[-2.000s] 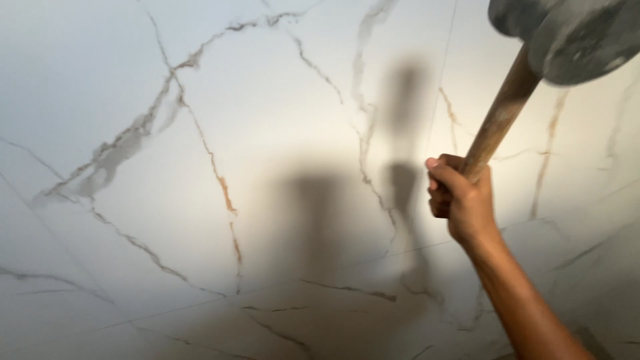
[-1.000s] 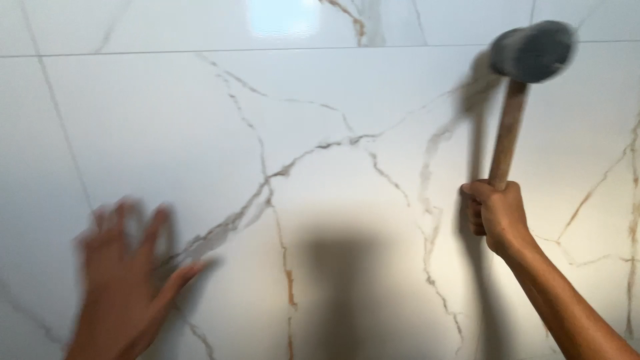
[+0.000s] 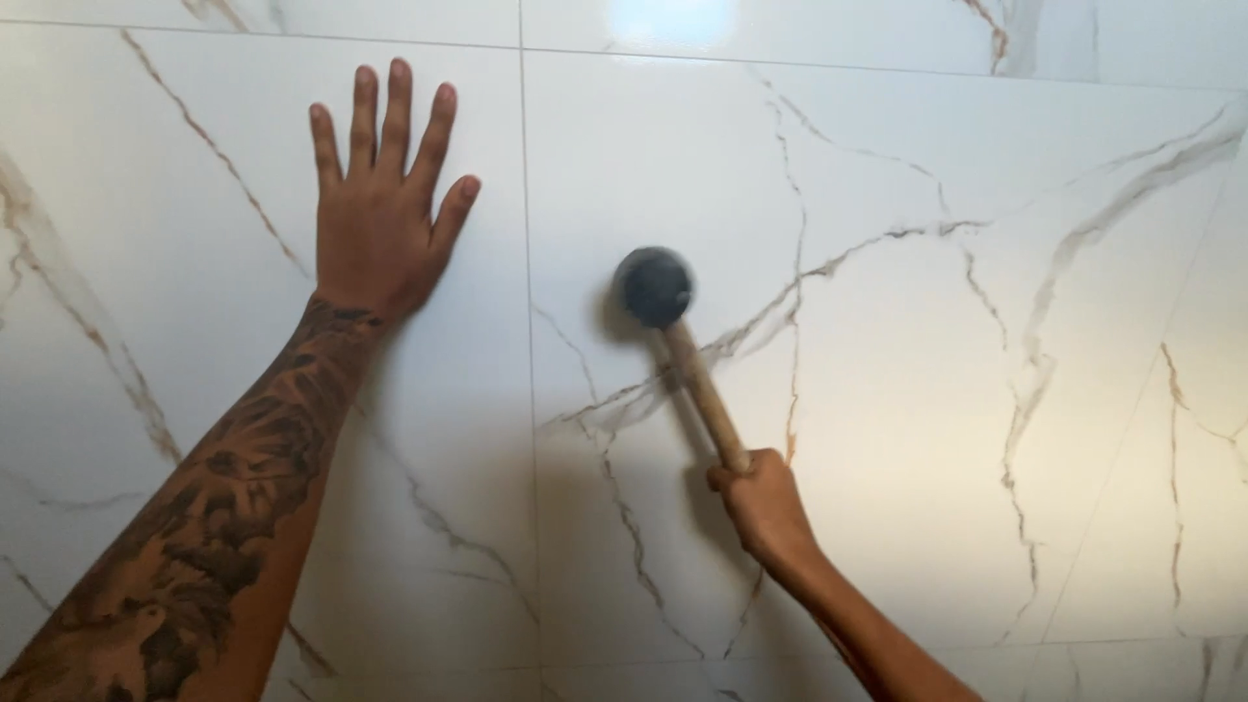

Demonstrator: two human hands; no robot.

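Observation:
My left hand (image 3: 380, 214) lies with its fingers spread on a white marble-look tile (image 3: 429, 370), left of an upright joint. In my right hand (image 3: 765, 502) is the wooden handle of a rubber mallet (image 3: 655, 287). The mallet's dark round head is over the tile (image 3: 877, 390) right of that joint, slightly blurred, with its shadow close by on the surface. Whether the head touches the tile I cannot tell.
Thin joints (image 3: 527, 244) run between the large veined tiles. Another row of tiles (image 3: 829, 34) lies along the top, with a bright reflection on it. More tiles (image 3: 1150, 668) show along the bottom edge.
The mallet, which was at the upper right of the view, is now near the middle in my right hand. My left hand, blurred at the lower left a second ago, now rests higher on the tile.

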